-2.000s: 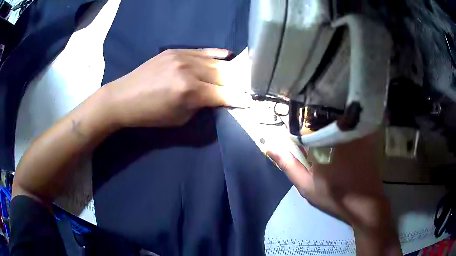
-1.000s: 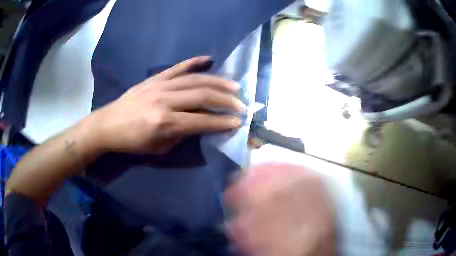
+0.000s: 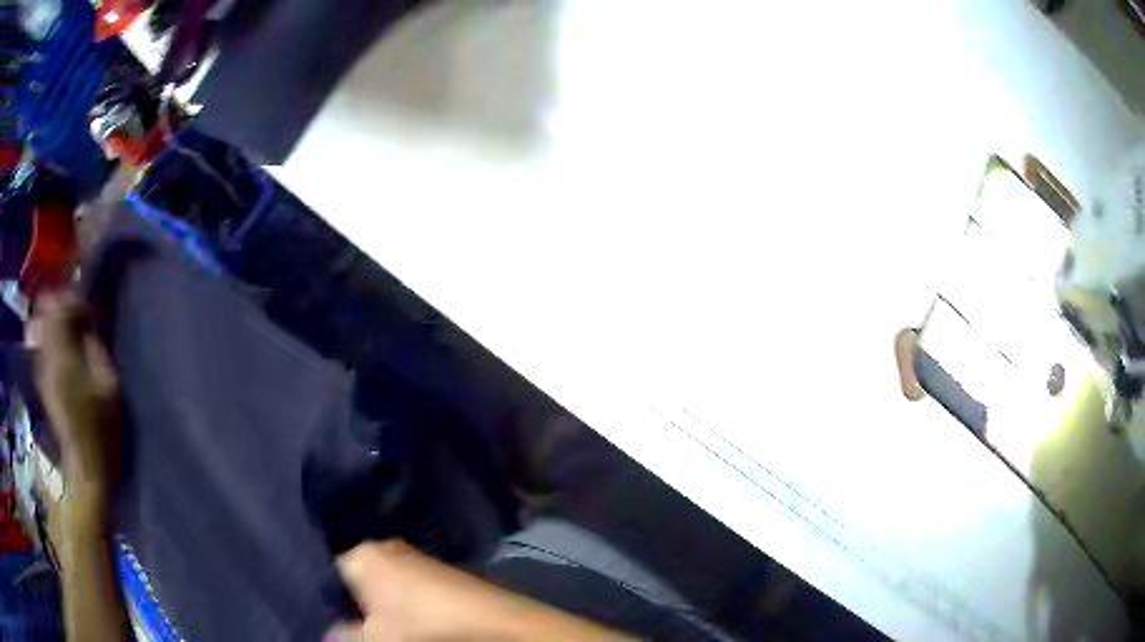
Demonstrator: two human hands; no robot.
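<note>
The dark navy garment panel (image 3: 232, 414) hangs at the left, off the table, over the blue basket (image 3: 153, 602). My left hand (image 3: 78, 364) is at the far left edge of the panel, blurred, and its fingers close on the cloth. My right hand (image 3: 408, 589) is at the bottom centre and pinches the panel's lower right corner. Part of the basket is hidden behind the cloth.
The white machine table (image 3: 603, 276) with printed ruler markings fills the middle and right. The needle plate area (image 3: 1005, 301) is at the right edge. Dark cloth (image 3: 283, 75) lies at the table's far left. Blurred red and blue items stand at the upper left.
The view has swung left. The panel has left the machine table and now hangs at the left between both hands. My right hand has left the sewing area.
</note>
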